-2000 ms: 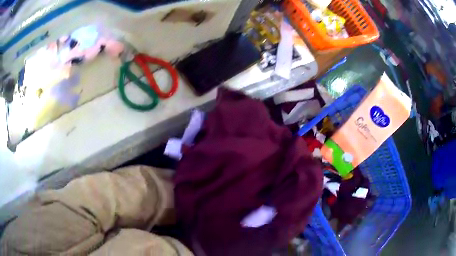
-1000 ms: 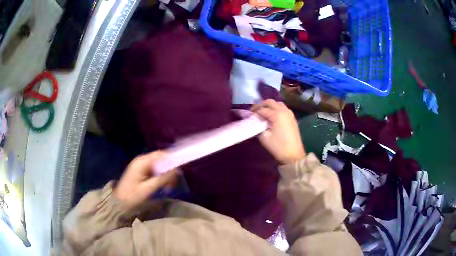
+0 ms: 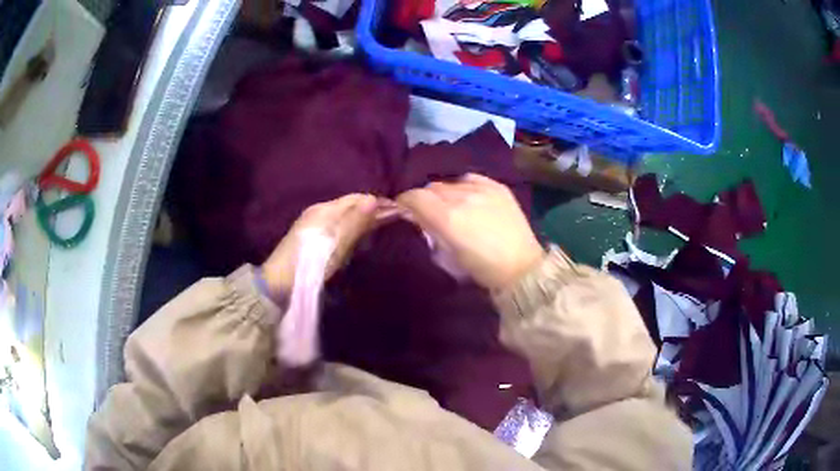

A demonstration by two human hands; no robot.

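Observation:
My left hand and my right hand meet over my lap, fingertips nearly touching, pinching a narrow pale pink strip. One end of the strip hangs down over my left hand; another pale part shows below my right fingers. The stretch between the fingers is mostly hidden. Dark maroon cloth lies under and behind both hands, draped over my lap.
A blue basket with scraps stands ahead. Scissors with red and green handles lie on the white table at left, near a black flat object. Maroon and white cut pieces lie at right on the green floor.
My hands have come together from holding the strip stretched between them. The strip now hangs down from my left hand. Earlier still, no hands were in view and the camera looked further left.

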